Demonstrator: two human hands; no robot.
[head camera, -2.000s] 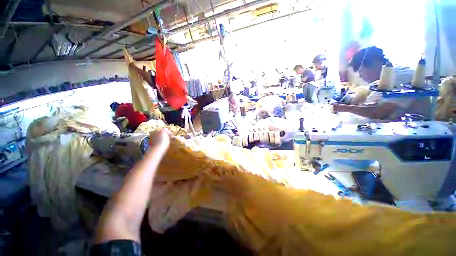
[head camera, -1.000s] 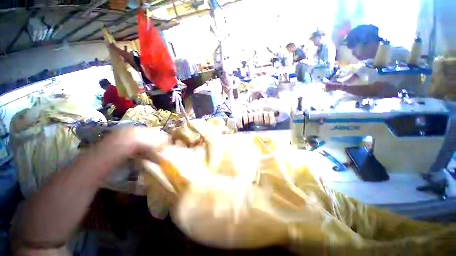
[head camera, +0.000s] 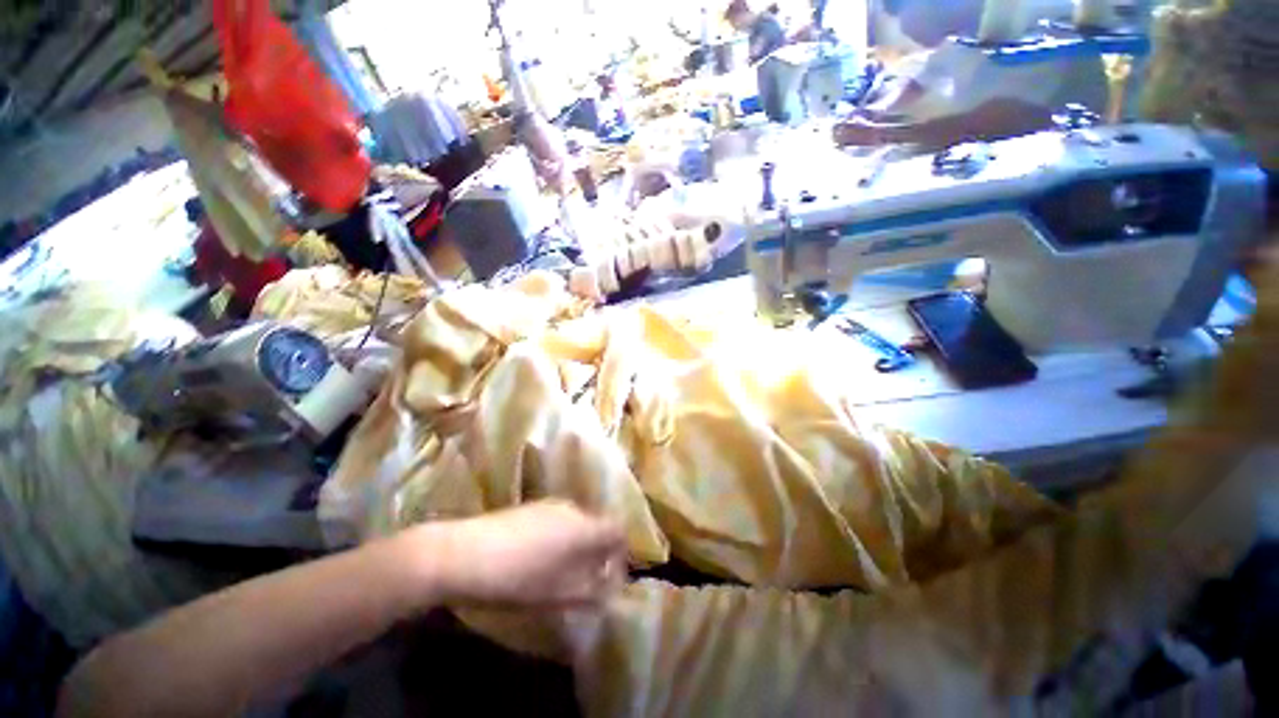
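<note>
The shiny yellow garment (head camera: 729, 463) lies in a crumpled heap on the table and hangs over its front edge. A gathered band of it runs to the lower right. My left hand (head camera: 540, 557) is closed on the gathered edge at the front of the heap. My right hand is not clearly seen; a blurred shape and yellow cloth fill the right rim. The white sewing machine (head camera: 968, 239) stands behind the cloth, its needle area at its left end.
A black smartphone (head camera: 971, 338) and blue snips (head camera: 880, 344) lie below the machine arm. A second machine (head camera: 232, 379) with a round handwheel stands left. A red bag (head camera: 292, 110) hangs behind. A person's arm (head camera: 940, 126) shows beyond the machine.
My left hand has come from the far left to the front centre. The yellow cloth is now bunched up on the table, and its gathered edge shows in front. The view has tilted down.
</note>
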